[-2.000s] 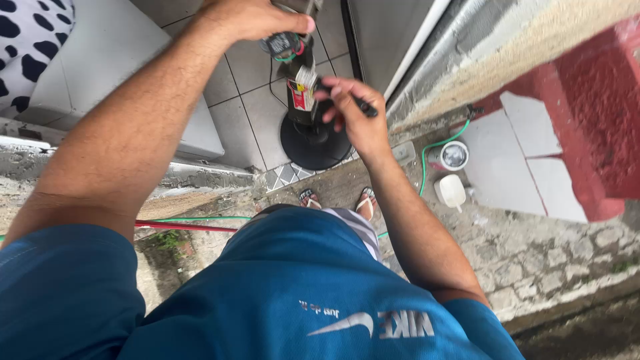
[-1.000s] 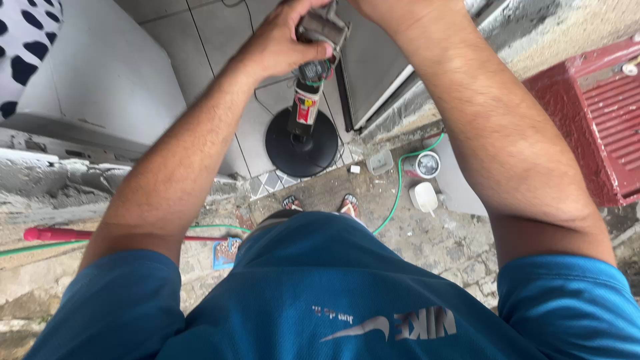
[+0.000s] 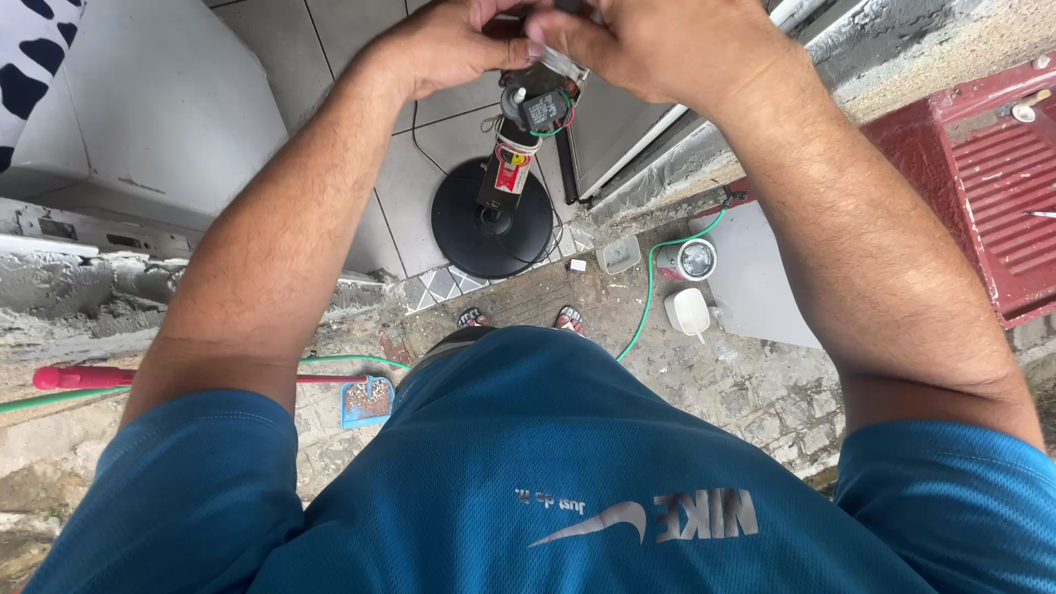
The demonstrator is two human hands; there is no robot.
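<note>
A pedestal fan with its motor parts bare stands in front of me. Its round black base (image 3: 445,219) rests on the tiled floor. Up the column, a black capacitor (image 3: 544,110) with green and red wires sits beside the opened motor housing (image 3: 536,78). At the top edge of the view my left hand (image 3: 462,45) is at the fan head, thumb pressed against it. My right hand (image 3: 652,41) meets it there, fingers bent around a dark part partly cut off by the frame. Exactly what each hand grips is hidden.
Below right lie a green hose (image 3: 650,289), a paint can (image 3: 697,259), a white plastic pot (image 3: 687,313) and a plastic tub (image 3: 619,256). A red ribbed sink (image 3: 1002,206) stands at right. A blue dustpan (image 3: 367,402) holds debris at left. A white appliance (image 3: 165,99) is upper left.
Two seconds ago my right hand was lower, beside the fan column, with a dark-handled tool. It has moved up to the fan head, near my left hand.
</note>
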